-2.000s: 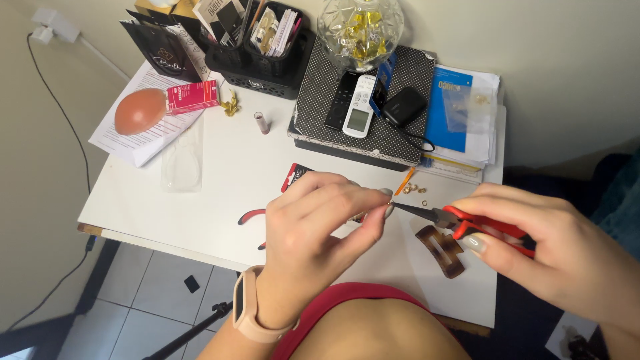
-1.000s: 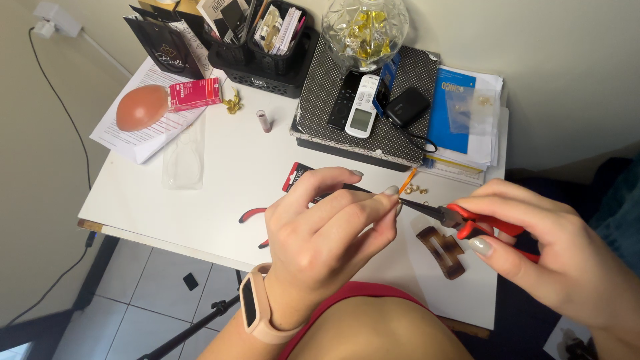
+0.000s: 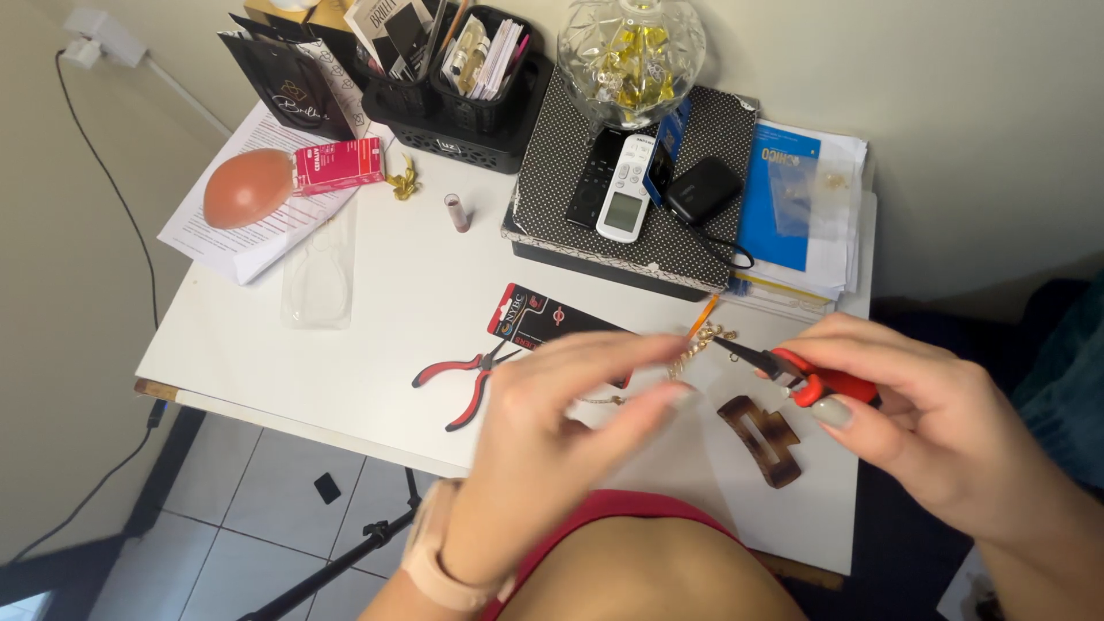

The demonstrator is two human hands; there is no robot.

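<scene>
My right hand (image 3: 906,405) grips red-handled needle-nose pliers (image 3: 789,371), their dark jaws pointing left. Left of the jaw tips is my left hand (image 3: 578,423), blurred, with thumb and fingertips apart; nothing is visible between them. It wears a pale pink wristband (image 3: 435,552). Gold-coloured jewelry findings (image 3: 709,335) and an orange strip (image 3: 703,316) lie on the white table just beyond the jaws. A second pair of red-and-black pliers (image 3: 479,371) rests left of my left hand, beside a black-and-red package card (image 3: 552,319). A brown tortoiseshell hair claw (image 3: 761,442) lies below the held pliers.
A patterned box (image 3: 630,250) at the back bears a glass bowl (image 3: 634,65), remotes and a black case. Left of it stand a black organizer (image 3: 466,138), a small tube (image 3: 457,214) and a pink medicine box (image 3: 338,166). Papers with a blue cover (image 3: 780,207) lie right.
My left thumb and fingers were together near the pliers' tips; they have now parted, and the hand is blurred. My right hand still holds the pliers.
</scene>
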